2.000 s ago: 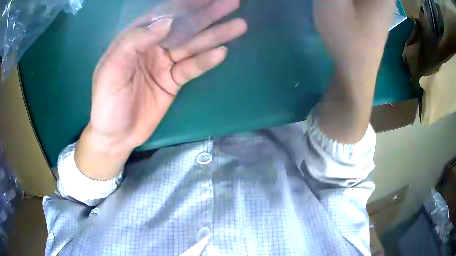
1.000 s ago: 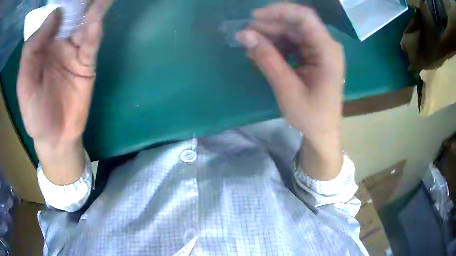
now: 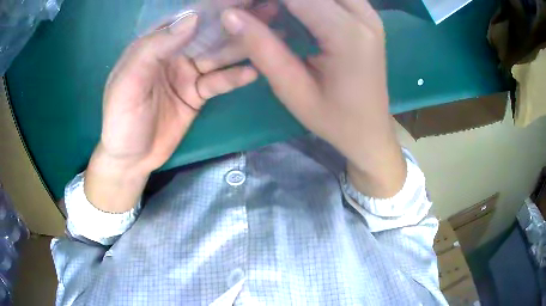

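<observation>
My left hand point(image 3: 140, 110) is palm up at the left, its thumb and fingers around a clear plastic bag point(image 3: 206, 37). The bag is transparent and whitish, at the top centre, and its upper part is cut off by the picture's top edge. My right hand point(image 3: 335, 77) reaches over from the right, its thumb at the bag near my left fingers. The right fingers are blurred and partly cut off at the top; whether they hold anything cannot be told.
The green bench mat point(image 3: 72, 107) lies under the hands. Large clear plastic bags point(image 3: 24, 27) are at the upper left. A white box corner point(image 3: 444, 8) shows at the top right, brown kraft paper point(image 3: 530, 89) at the right edge. Brown cartons point(image 3: 479, 167) stand below the bench.
My left hand has moved right from the left edge, with the plastic in it. My right hand has moved left and up, to meet it. The white box shows less.
</observation>
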